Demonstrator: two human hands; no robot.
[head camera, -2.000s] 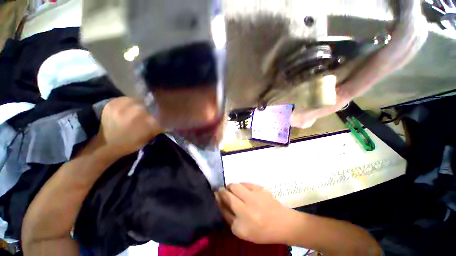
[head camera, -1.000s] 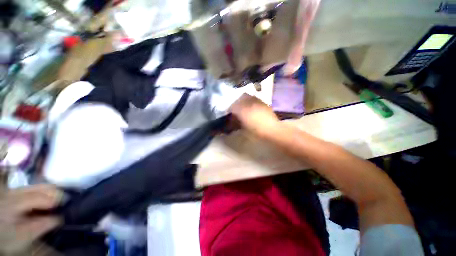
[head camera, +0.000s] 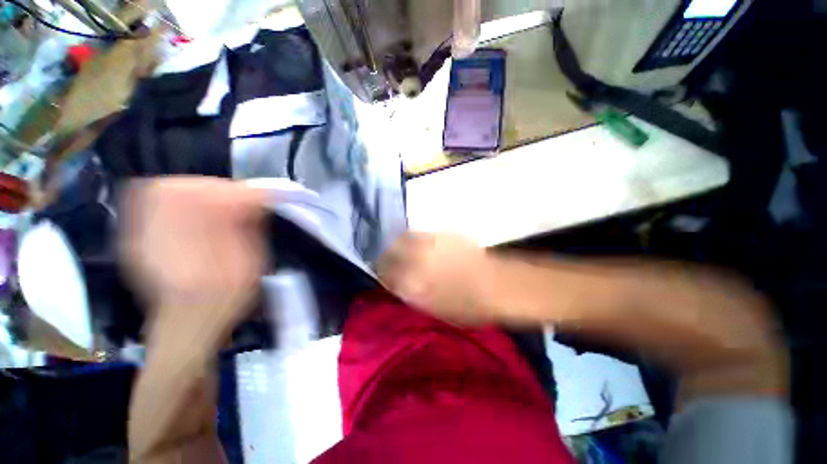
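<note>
A black garment with light grey backing (head camera: 277, 119) lies on the table left of the needle area, and its near edge comes down towards the lap. My left hand (head camera: 195, 237), blurred, grips the garment's edge on the left. My right hand (head camera: 437, 275) pinches the same edge at the table's front, above the red apron (head camera: 426, 381). The edge runs fairly straight between the two hands. The fingertips of both hands are blurred or hidden.
A lit smartphone (head camera: 474, 101) lies on the machine bed. Green thread snips (head camera: 623, 128) lie beside a black strap (head camera: 626, 98). A keypad (head camera: 694, 34) is at the upper right. A white rounded piece (head camera: 56, 283) is at the far left.
My left hand has come in from the lower left and up. My right hand has moved down from near the needle to the table's front edge. The view has shifted.
</note>
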